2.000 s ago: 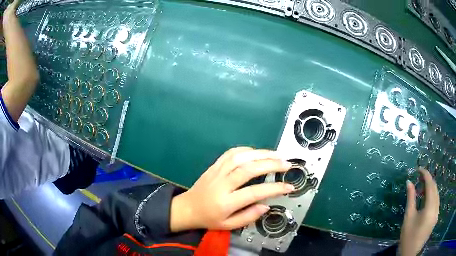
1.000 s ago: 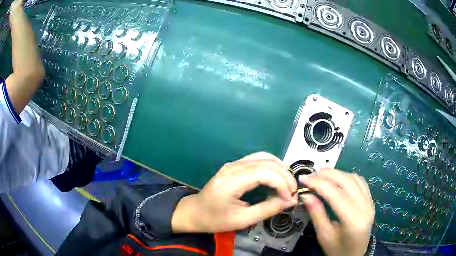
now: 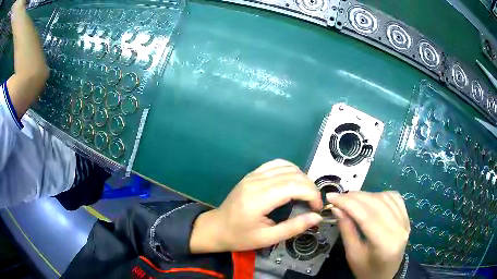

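Note:
The silver three-hole housing (image 3: 351,115) lies tilted on the green surface in front of me. Its upper round cavity shows fully; my hands partly cover the middle and lower ones. My left hand (image 3: 261,210) comes from the left, thumb and fingertips at a small copper-coloured ring insert (image 3: 327,208) above the housing, near the middle cavity. My right hand (image 3: 373,229) pinches the same insert from the right. The fingertips of both hands nearly meet and hide part of it.
A clear blister tray (image 3: 436,180) lies at the right, another (image 3: 103,82) with copper-coloured rings at the left, beside a seated person's arm (image 3: 27,62). A row of concentric-ring plates (image 3: 381,34) runs along the far side.
My right hand has come from the right tray to the housing and meets my left hand at the insert. In the last second both hands have moved only slightly.

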